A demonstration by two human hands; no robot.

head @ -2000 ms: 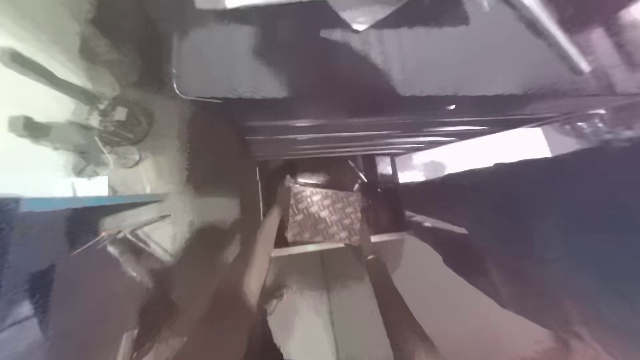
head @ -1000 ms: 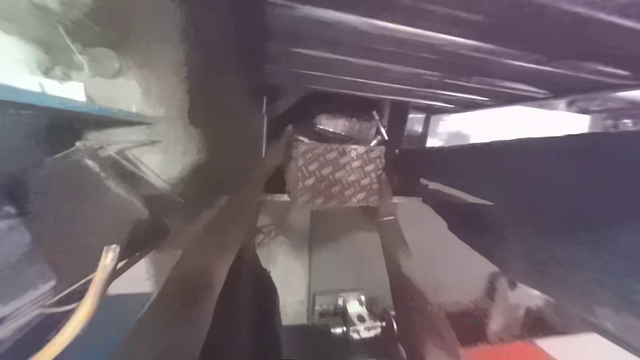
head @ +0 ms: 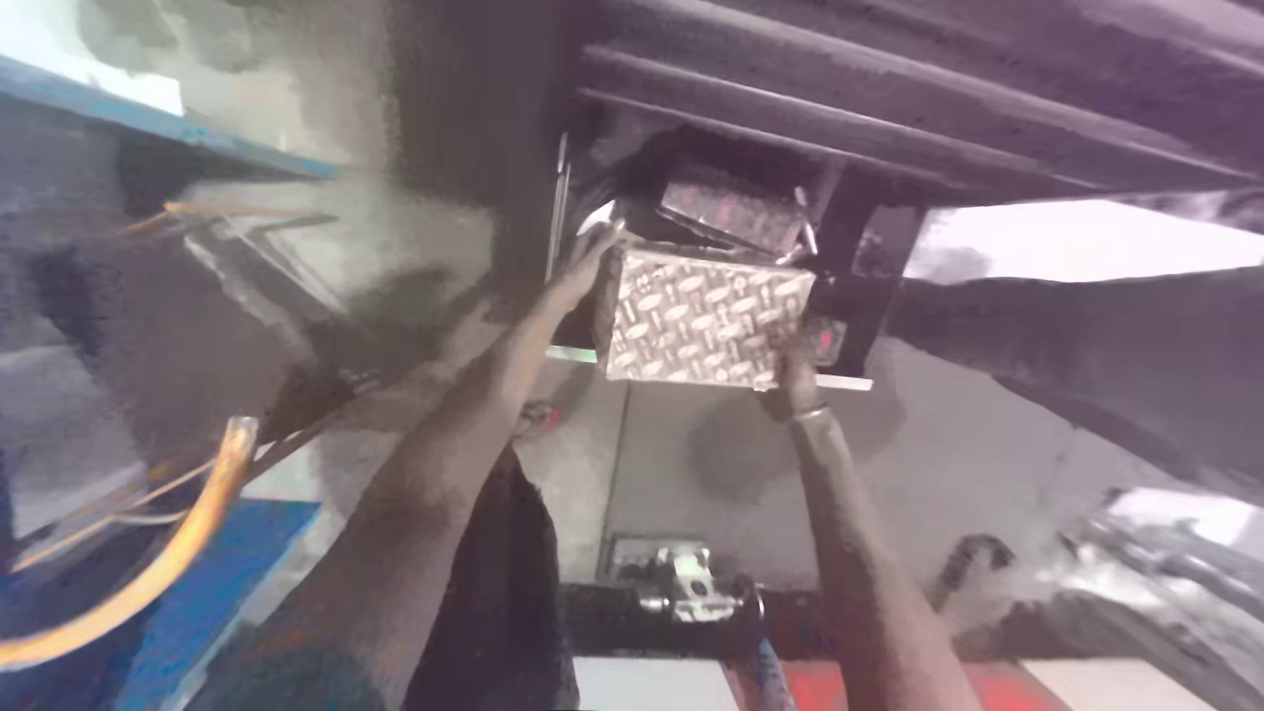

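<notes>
Between my two hands is a metal box with a raised tread-plate pattern, set in a dark frame opening. My left hand lies at its upper left edge. At its lower right corner, my right hand grips the side, with a band on the wrist. Just behind the box sits another metallic piece, tilted, its kind unclear. A small part with a red spot shows right of my right hand.
Ribbed dark beams run overhead. Below is a metal coupling or latch near a red and white striped bar. A yellow hose curves at the lower left over a blue surface. A dark panel stands at right.
The view has shifted, and the coupling and striped bar now show below. Both hands stay at the patterned box, which appears more face-on than two seconds ago.
</notes>
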